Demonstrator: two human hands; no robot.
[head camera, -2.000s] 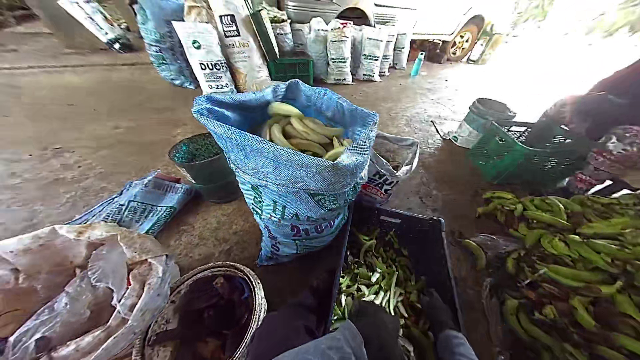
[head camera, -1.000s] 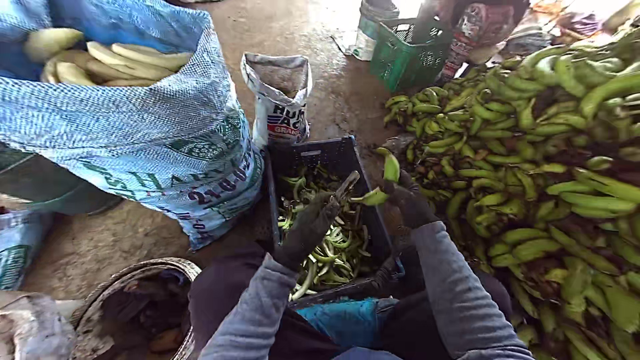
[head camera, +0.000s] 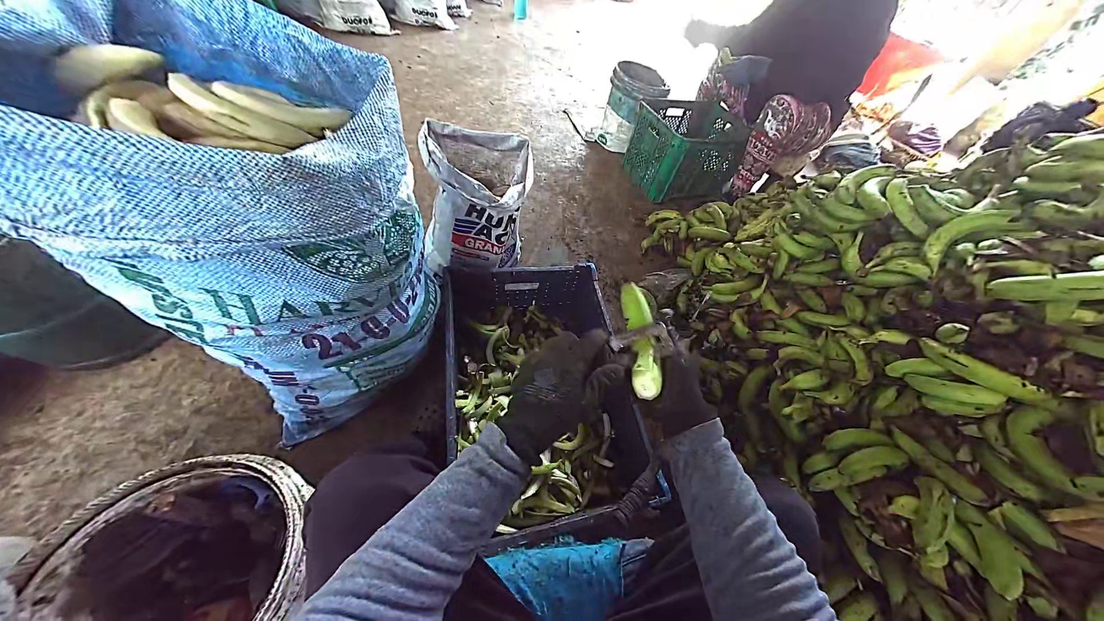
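Note:
My right hand (head camera: 681, 388), in a dark glove, holds a partly peeled green plantain (head camera: 642, 336) over the right side of a dark plastic crate (head camera: 595, 293). A small blade (head camera: 634, 338) lies across the plantain, its near end at my left hand (head camera: 552, 388), which is gloved too and closed around it. The blade's handle is hidden by the fingers. Green peels (head camera: 552, 487) lie in the crate below. Peeled plantains (head camera: 233, 112) fill the mouth of a blue woven sack (head camera: 241, 216) on the left.
A large heap of green plantains (head camera: 862, 345) spreads on the right. Behind the crate stands a white sack (head camera: 474, 207). Farther back are a green crate (head camera: 686, 151), a bucket (head camera: 634, 95) and a person (head camera: 802, 60). A round container (head camera: 285, 492) with dark contents stands at lower left.
Both hands have come up from low in the crate, and a green plantain and a blade now show in them. The blade now crosses the plantain. The view has turned rightward and down.

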